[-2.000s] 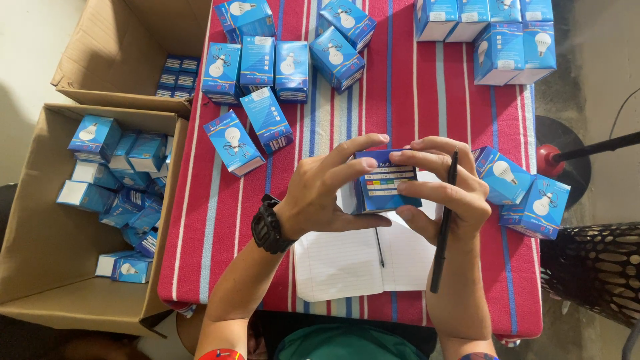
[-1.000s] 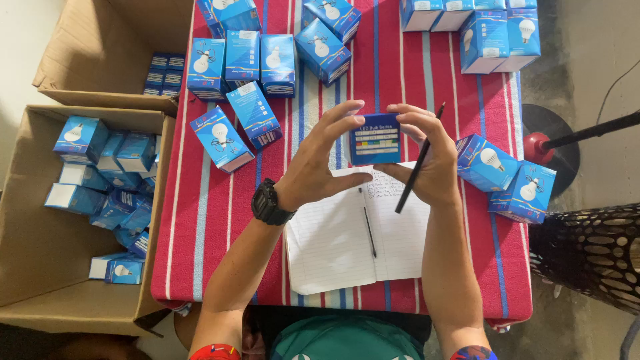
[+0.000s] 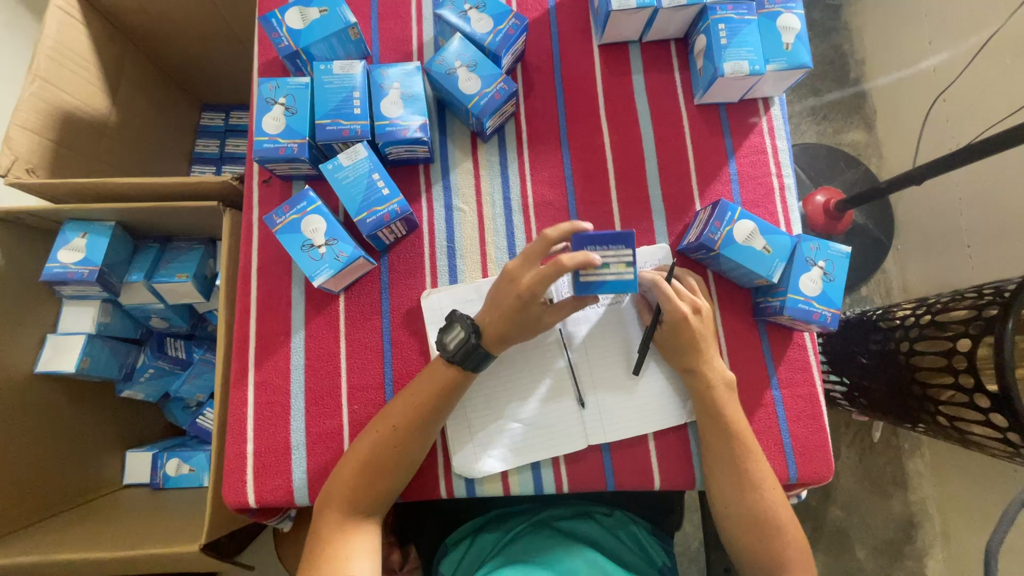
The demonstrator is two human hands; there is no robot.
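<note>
My left hand [image 3: 544,292], a black watch on its wrist, holds a blue LED bulb box [image 3: 605,263] upright over an open lined notebook [image 3: 512,408], its printed end facing up. A black pen [image 3: 654,324] is in my right hand [image 3: 684,320], which rests on the right page near some handwriting. Part of that handwriting is hidden by the box and fingers. A second slim black pen [image 3: 571,370] lies along the notebook's fold. Right of my right hand, two bulb boxes [image 3: 736,242] touch each other on the striped cloth.
Several bulb boxes [image 3: 400,112] lie at the table's upper left, and more [image 3: 726,52] stand at the upper right. Two cardboard cartons [image 3: 222,320] with bulb boxes inside are at the left. A black stand [image 3: 928,172] and a perforated black basket-like object [image 3: 928,360] are at the right.
My right hand has left the bulb box and come down onto the notebook's right page with the pen. My left hand still holds the box.
</note>
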